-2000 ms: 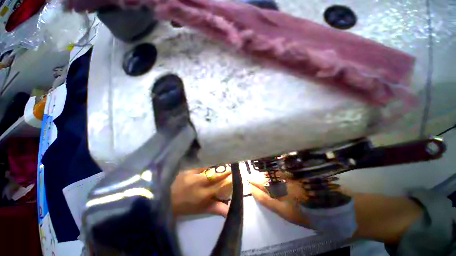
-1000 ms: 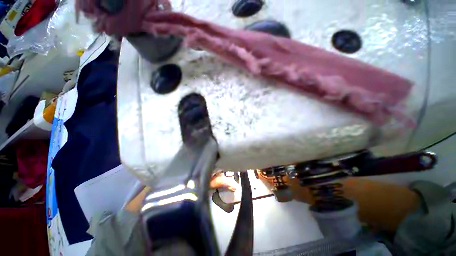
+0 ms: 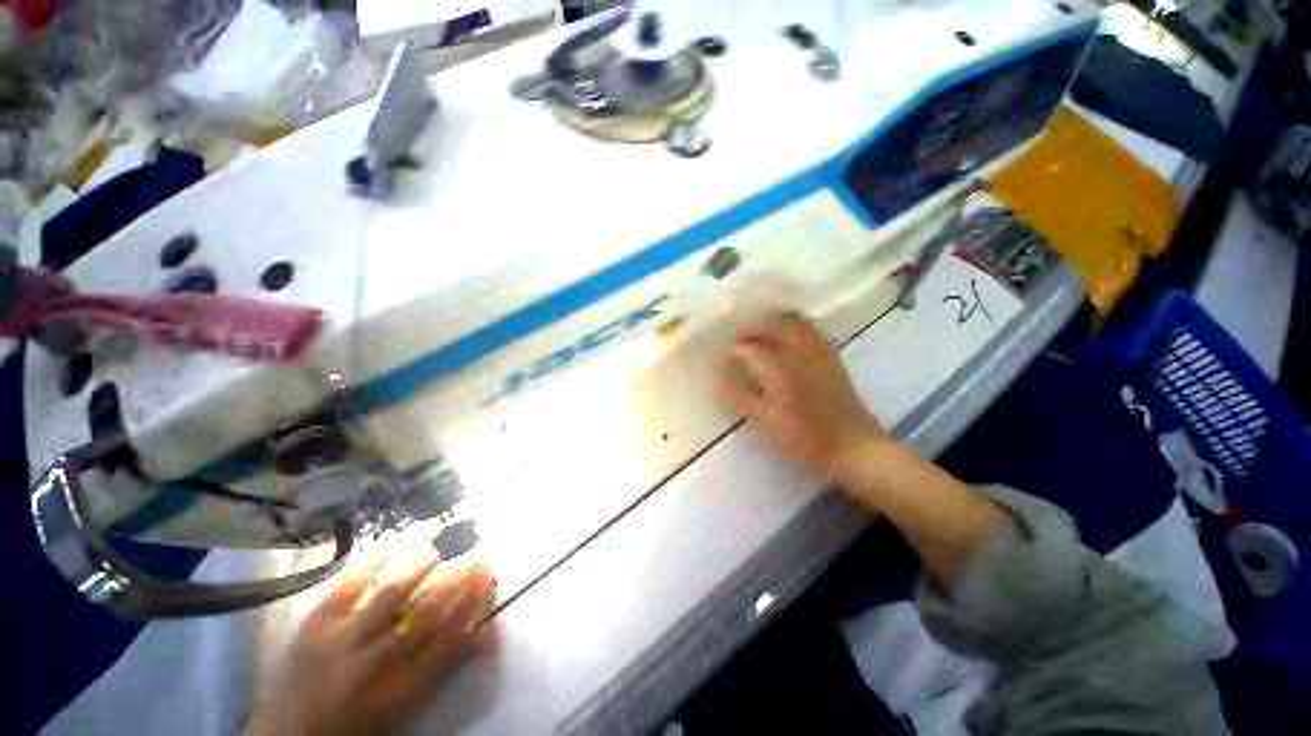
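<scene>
The white sewing machine (image 3: 575, 252) lies across the view, with a blue stripe and "JACK" lettering. My left hand (image 3: 381, 647) lies palm down with fingers spread beside the brightly lit needle area (image 3: 417, 496). White cloth (image 3: 166, 676) shows at its left; the glare hides its edge near my fingers. My right hand (image 3: 791, 381) is raised in front of the machine's arm, blurred, with bent fingers. A pale blur lies by its fingertips; I cannot tell whether it holds anything. The curved chrome part (image 3: 216, 592) is left of the needle area.
A pink cloth strip (image 3: 216, 324) is tied at the machine's left end. An orange-yellow packet (image 3: 1093, 201) lies beyond the right end. A blue basket (image 3: 1208, 388) with a white roll (image 3: 1265, 558) stands at the right. Navy and white cloth hangs below the table's ribbed edge (image 3: 748, 597).
The view has swung right and back, showing the whole machine. My right hand has left the needle area and moved right along the machine. My left hand now shows flat near the needle.
</scene>
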